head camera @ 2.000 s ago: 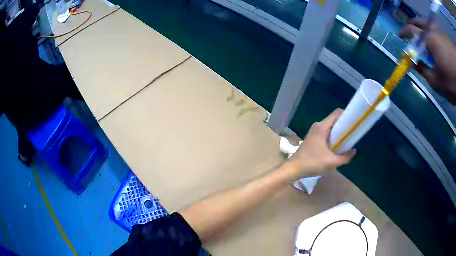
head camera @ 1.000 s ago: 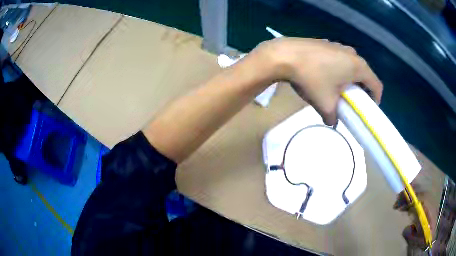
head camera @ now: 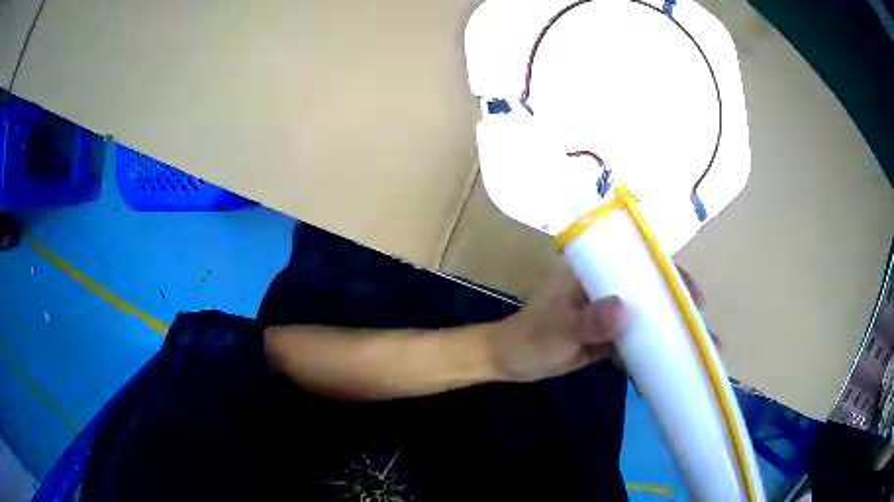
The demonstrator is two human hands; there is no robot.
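My left hand (head camera: 578, 333) is wrapped around the white tube (head camera: 659, 368) of the caulking gun, thumb on top. The gun's yellow frame (head camera: 694, 316) runs along the tube and ends in a yellow ring at its front. The tube's front end lies over the lower edge of the white panel (head camera: 627, 103); I cannot make out the nozzle. A thin red and dark wire (head camera: 721, 98) curves around on the panel, with short dark strips near its edges. The gun's rear end runs out of the picture at the bottom, and my right hand is not in view.
The panel lies on the cardboard bench cover (head camera: 294, 118), which has dark seams. A blue basket (head camera: 176, 181) and a blue stool (head camera: 49, 157) stand on the blue floor at left. Part of the dark green belt (head camera: 843, 78) shows at upper right.
The view has tipped down, so the panel shows higher up. My left hand and the tube have come back towards my body, with the tube's front now at the panel's lower edge. My right hand has left the picture.
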